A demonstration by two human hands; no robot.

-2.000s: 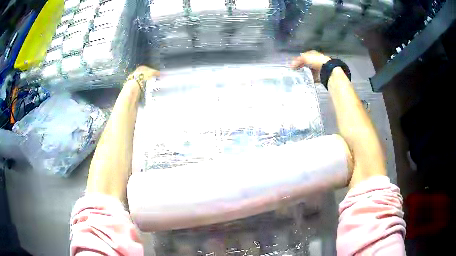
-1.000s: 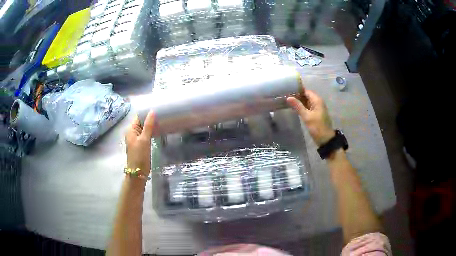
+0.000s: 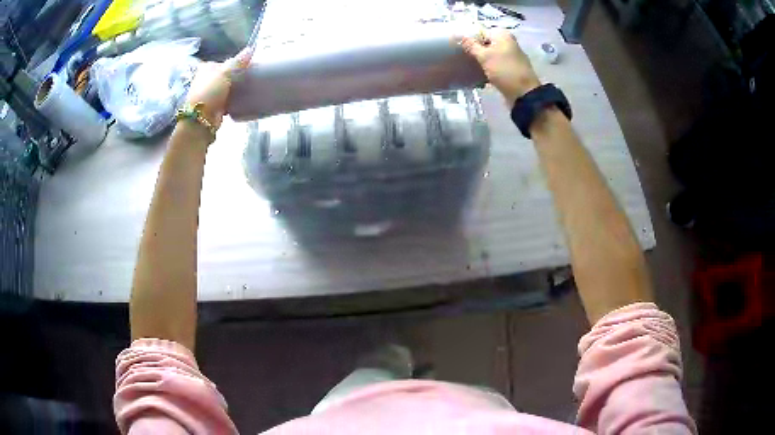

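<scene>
A stretch film roll (image 3: 357,72), long and shiny whitish, lies crosswise over a stack of clear trays at the top middle. My left hand (image 3: 219,81) grips its left end. My right hand (image 3: 503,61) grips its right end, with the fingers at the end of the roll. The tray stack (image 3: 365,178) shows white modules in pockets along its near edge, and its front side faces me, glossy and blurred. Film covers the stack's far part behind the roll.
On the pale table (image 3: 110,242) a white plastic bag (image 3: 146,89) and an upright tube roll (image 3: 70,110) stand at the left. A small white ring (image 3: 550,53) lies at the back right. A red stool (image 3: 732,297) is on the floor at right.
The roll went from the stack's near part to over its middle, then stays held by both ends near the top of the view. The view has tipped down, showing the table's front edge.
</scene>
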